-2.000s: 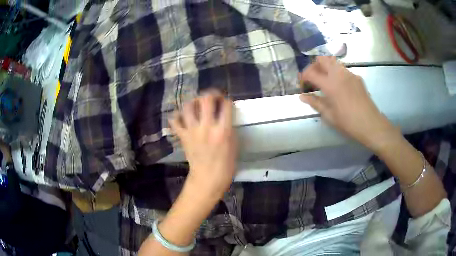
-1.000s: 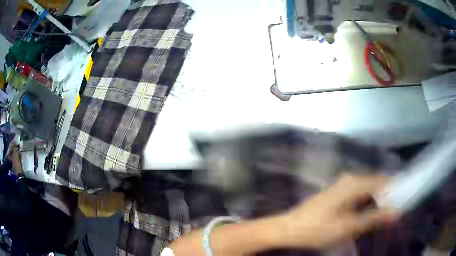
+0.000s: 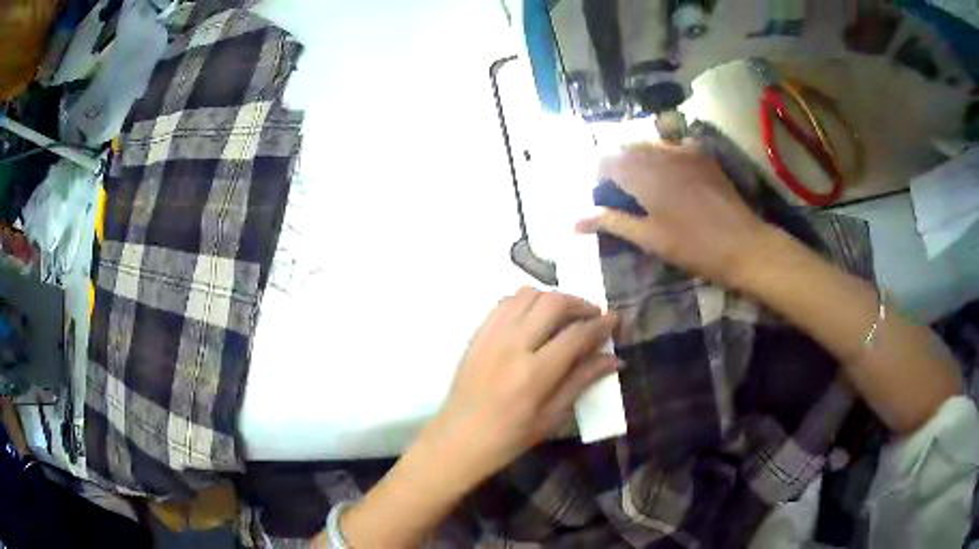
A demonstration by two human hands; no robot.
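Observation:
A white interfacing strip lies along the left edge of a dark plaid garment panel, running from the lap up toward the needle area. My left hand pinches the strip and panel edge midway, fingertips together. My right hand is at the panel's upper end, just below the presser foot area of the sewing machine, with thumb and fingers on the strip and cloth. The needle and presser foot are hidden by glare and fingers.
Another plaid panel lies at the table's left side. Red-handled scissors and a tan-yellow loop lie right of the machine head. White pieces are at the right edge. A dark bent outline marks the white table.
The panel and strip have come from the lap onto the table at the machine. Both hands are now on them. The earlier panel has moved away to the left side.

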